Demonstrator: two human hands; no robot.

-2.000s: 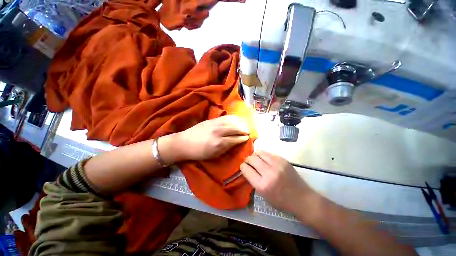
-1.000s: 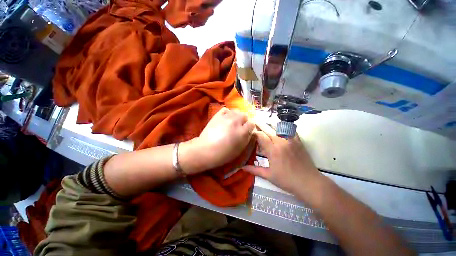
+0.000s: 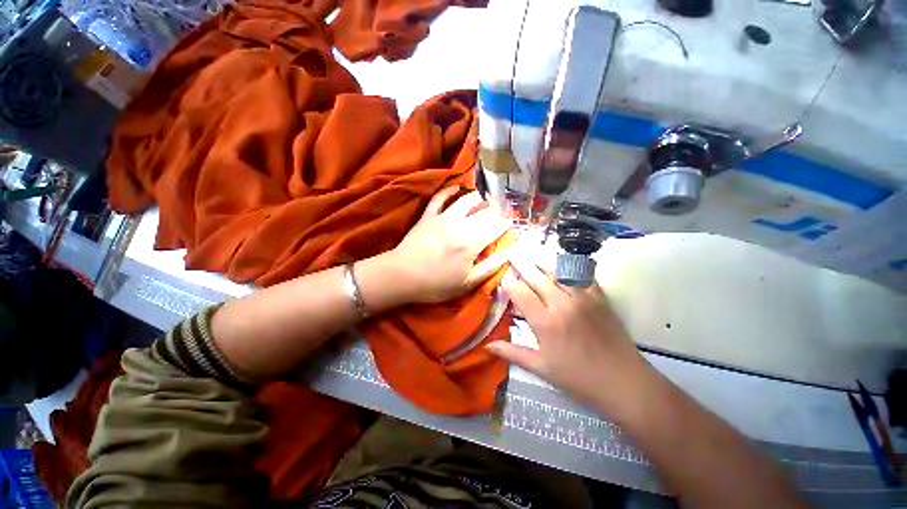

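The rust-orange garment piece point(image 3: 288, 179) lies in folds left of the needle, and its near part hangs towards the table's front edge. My left hand point(image 3: 453, 244) rests on the cloth just in front of the presser foot point(image 3: 519, 211), fingers spread in the bright glow. My right hand point(image 3: 557, 318) is beside it, fingertips at the cloth's right edge, thumb apart. A pale strip, perhaps interfacing point(image 3: 479, 335), shows on the cloth between the hands. The needle tip is lost in the glare.
The white sewing machine head point(image 3: 736, 89) with a blue stripe fills the upper right. A printed ruler strip point(image 3: 567, 425) runs along the near edge. Snips or pens point(image 3: 873, 427) lie at the right edge. A grey machine part point(image 3: 50, 99) and another orange heap point(image 3: 393, 25) are farther off.
From two seconds ago, both hands have moved closer to the needle. My left hand has gone from bunched fingers to spread flatter on the cloth. The pale strip shows more than at first.
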